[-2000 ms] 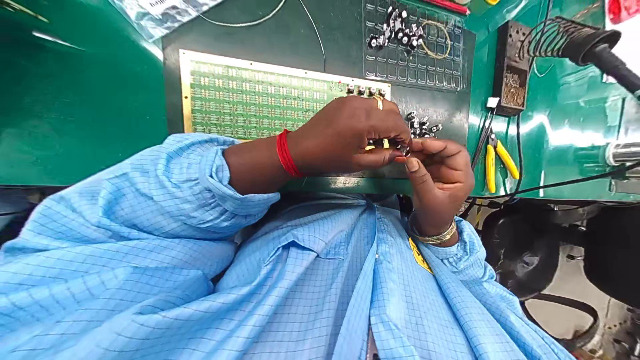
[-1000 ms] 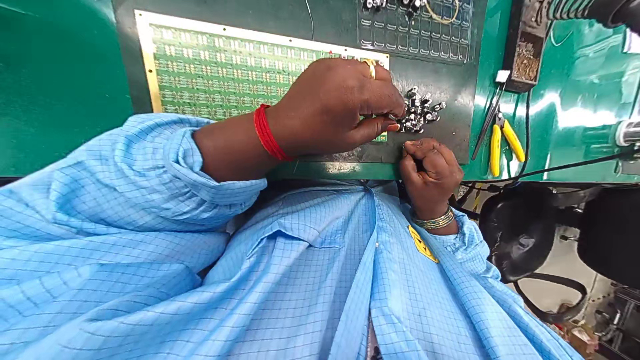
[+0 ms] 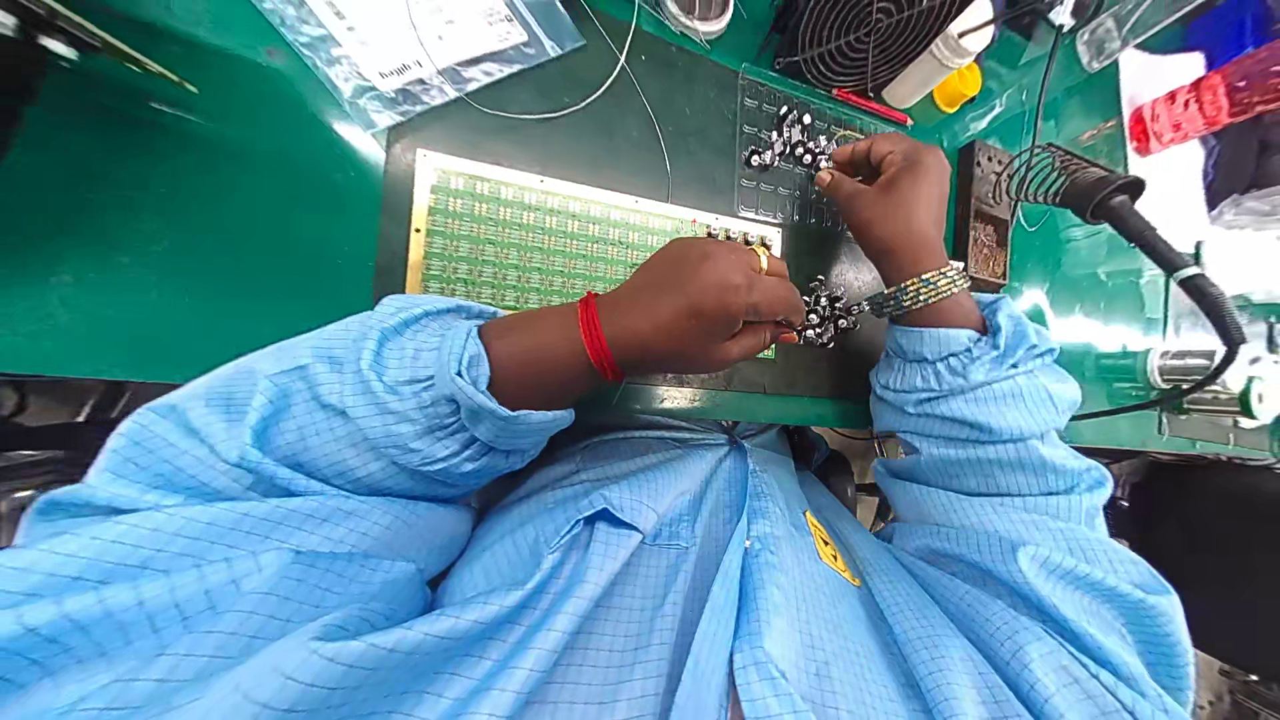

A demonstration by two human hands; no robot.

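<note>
My left hand (image 3: 705,305) is over the right end of a green circuit board panel (image 3: 540,240), its thumb and index finger at the left edge of a pile of small black and silver components (image 3: 828,312). Whether a part is pinched there cannot be told. Along the panel's upper right edge stand several small black components (image 3: 732,236). My right hand (image 3: 890,195) reaches to a clear plastic tray (image 3: 762,205), fingertips at a second cluster of such components (image 3: 790,140); its grip is unclear.
A soldering iron holder (image 3: 1070,185) with a coiled spring and a small box (image 3: 985,240) stand at the right. Behind are a fan (image 3: 870,40), a red pen (image 3: 872,106) and a white bottle (image 3: 935,65). A clear plastic bag (image 3: 430,50) and thin wire lie at the back left.
My right hand, closed near the table's front edge one second ago, has moved forward to the components on the clear tray. My left hand remains by the nearer pile. The view has shifted.
</note>
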